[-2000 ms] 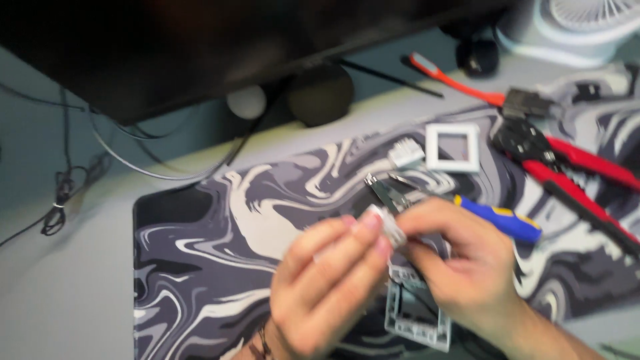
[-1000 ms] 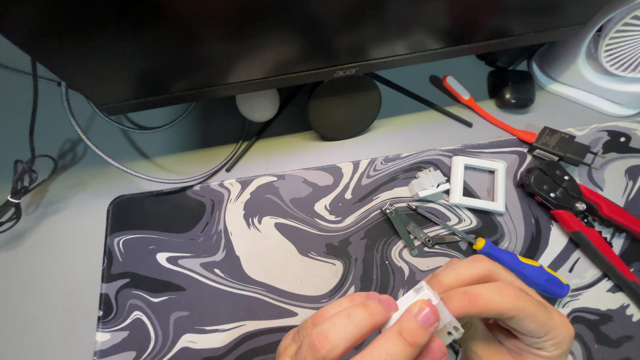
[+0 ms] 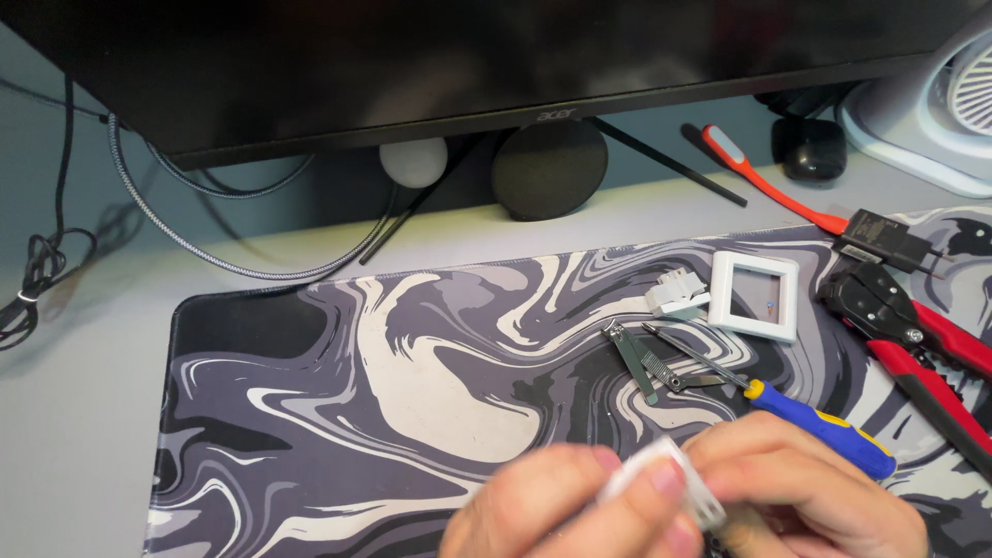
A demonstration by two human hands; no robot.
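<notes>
Near the bottom edge, my left hand (image 3: 566,504) and my right hand (image 3: 806,480) both grip a small white plastic part (image 3: 674,473), blurred and partly covered by the fingers. Beyond my right hand lies a screwdriver (image 3: 821,422) with a blue and yellow handle, its shaft pointing up and left. A nail clipper (image 3: 639,364) rests unfolded beside the shaft. A white square frame (image 3: 721,298) lies farther back, with a small screw seen within its opening. Just left of it sits a white plastic module (image 3: 676,293). Something dark shows beneath my hands, mostly hidden.
Red and black pliers-like wire tool (image 3: 876,310) lies at right, near a black power adapter (image 3: 883,239) and a red USB lamp (image 3: 763,190). A monitor (image 3: 496,128) spans the back. A marbled desk mat (image 3: 310,434) covers the work area; bundled cable (image 3: 39,287) lies left.
Both hands have stayed on the small white part while turning it. Two seconds ago a grey mounting frame showed below my hands; it is now out of sight. The view has shifted.
</notes>
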